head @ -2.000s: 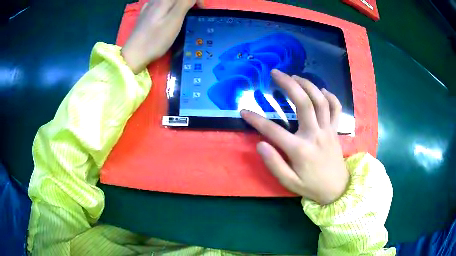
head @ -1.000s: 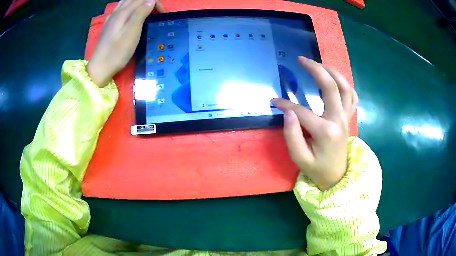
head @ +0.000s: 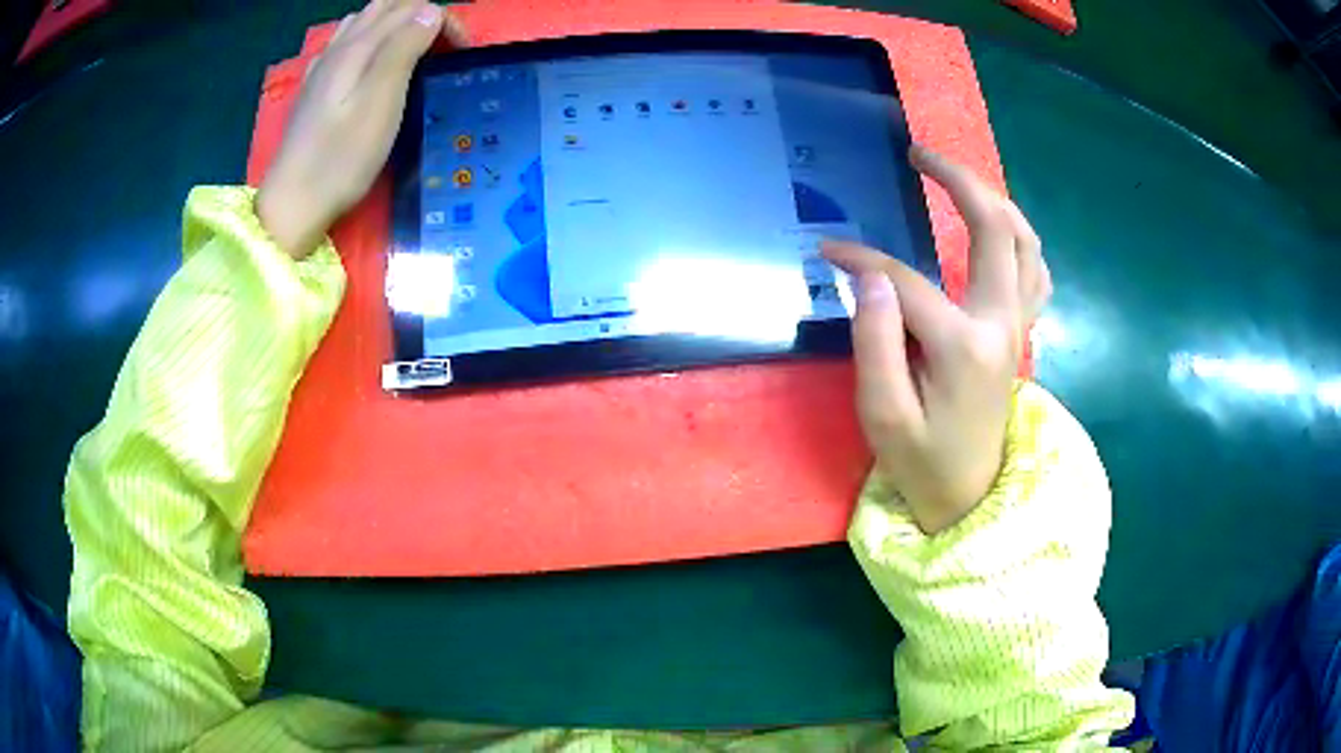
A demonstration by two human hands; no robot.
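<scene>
A black-bezelled tablet computer (head: pixel 669 191) lies in the red foam tray (head: pixel 588 486). Its screen is lit, with a pale panel of small icons open over the blue desktop and white glare low down. A white barcode label (head: pixel 418 374) is at its lower left corner. My left hand (head: pixel 346 125) is bare and rests along the tray's and tablet's upper left edge, fingers together, not closed around anything visible. My right hand (head: pixel 953 316) is bare, over the tablet's right side, with its index finger at the lower right of the screen. It holds nothing and its fingers are apart.
The tray lies on a shiny dark green surface (head: pixel 1177 486). Parts of other red trays show at the top left (head: pixel 62 24) and top right (head: pixel 1047 12) edges. Blue clothing (head: pixel 1250 662) shows at both lower corners.
The tray and tablet have shifted left from two seconds ago. A pale panel has opened on the screen. My right index finger has moved from the taskbar up and right. My left hand moved left with the tray.
</scene>
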